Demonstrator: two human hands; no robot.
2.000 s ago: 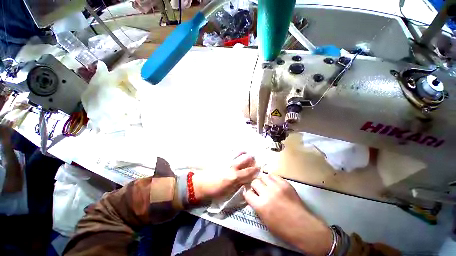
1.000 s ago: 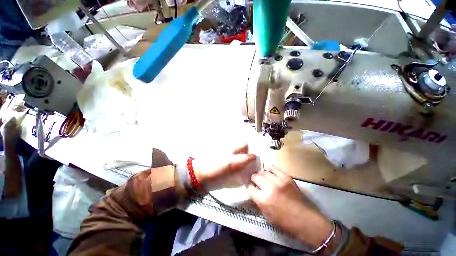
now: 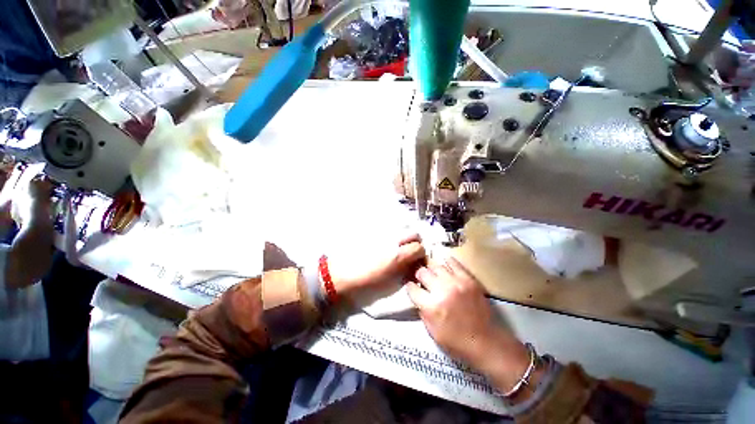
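Note:
A small white cloth piece (image 3: 396, 305) lies at the table's front part, just before the needle, partly hidden by my hands. My left hand (image 3: 397, 267), with a red bead bracelet at the wrist, pinches the cloth at its far edge. My right hand (image 3: 451, 308), with a silver bangle, holds the same cloth from the right; the fingertips of both hands nearly touch. The presser foot and needle (image 3: 449, 224) are just beyond the fingers. The off-white machine head (image 3: 571, 166) marked HIKARI extends to the right. Glare hides the cloth's outline.
A blue paddle shape (image 3: 273, 87) and a green cone (image 3: 437, 45) hang over the table. Cream cloth (image 3: 186, 166) lies at left beside another machine (image 3: 83, 145). White scraps (image 3: 563, 248) lie under the arm. Another person's hand (image 3: 31, 219) is at the left edge.
Both my hands have moved slightly up, closer to the presser foot, with the cloth between them. The other person's hand at left has shifted.

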